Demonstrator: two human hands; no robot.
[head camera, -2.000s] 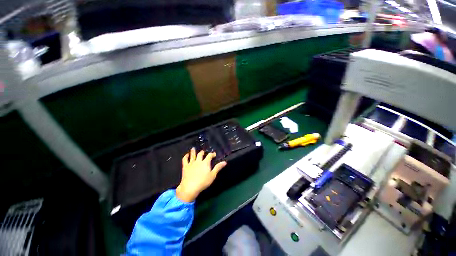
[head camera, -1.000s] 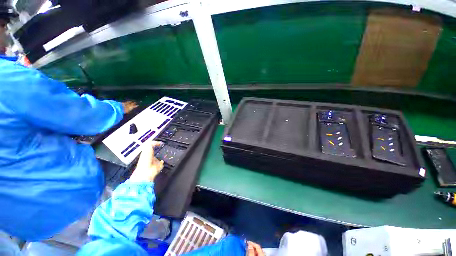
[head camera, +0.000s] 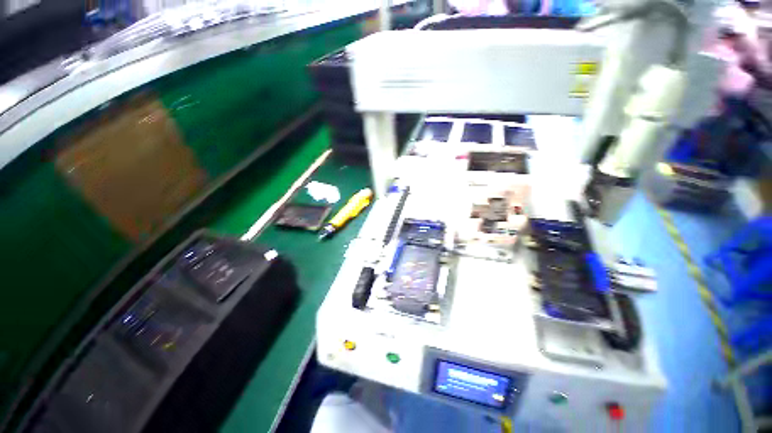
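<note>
No hand shows in the head view. Nearest in front is a white bench-top screwdriving machine (head camera: 499, 326). Its left fixture holds a black phone body (head camera: 415, 275). The right fixture (head camera: 565, 275), with a blue clamp, also bears a dark phone-shaped piece; blur hides whether it is a phone body. A stack of black foam trays (head camera: 245, 338) stands at lower left, with phone bodies (head camera: 216, 269) in its top pockets. The screwdriver head (head camera: 622, 161) is at the machine's upper right. The picture is blurred.
A yellow hand screwdriver (head camera: 349, 211), a flat dark piece (head camera: 303, 216) and a white scrap (head camera: 322, 192) lie on the green bench. More black trays (head camera: 339, 106) stand behind. A lit control screen (head camera: 471, 382) is on the machine front. Blue floor and people in pink smocks show at right.
The view has swung right, from the trays and the person in blue to the machine. The hand that was over the left tray is out of the picture.
</note>
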